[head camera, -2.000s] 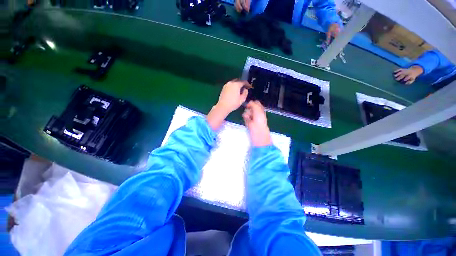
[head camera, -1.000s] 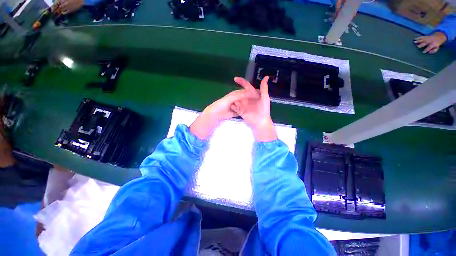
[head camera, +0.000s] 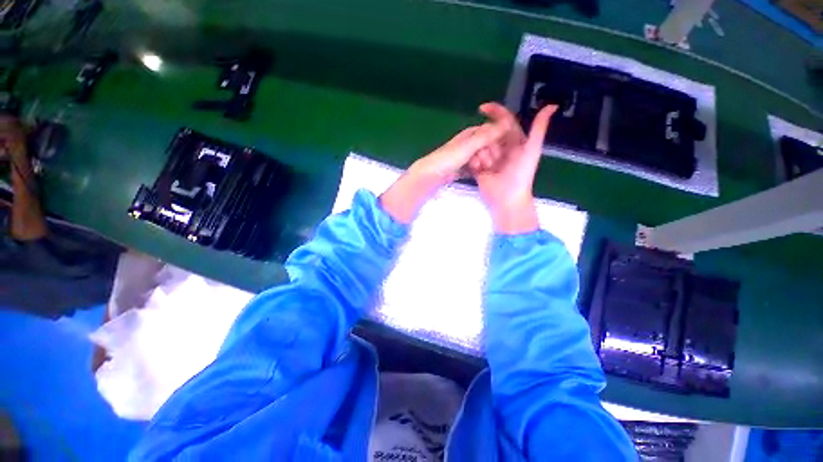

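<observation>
My left hand point(head camera: 456, 155) and my right hand point(head camera: 513, 171) are pressed together above the far edge of a bright white sheet point(head camera: 433, 271). Their fingers overlap, and a thumb or finger of each sticks up. I cannot tell whether anything small is between them. The sheet lies flat on the green bench. Beyond it to the right, a long black assembled unit point(head camera: 636, 122) lies on its own white sheet. Black frames point(head camera: 203, 185) with silvery bracket-shaped marks are stacked at the left. Glossy black panels point(head camera: 668, 316) are stacked at the right.
Small black brackets point(head camera: 239, 86) lie farther up the bench at the left. A pale metal upright point(head camera: 758, 226) slants in from the right. A carton of white sheets point(head camera: 171, 334) stands below the bench edge. Another person's arm point(head camera: 27, 203) shows at the far left.
Two seconds ago my hands were slightly apart at the black unit's near-left end; they then came together and remain so. The view has shifted, moving the bench items rightward and up.
</observation>
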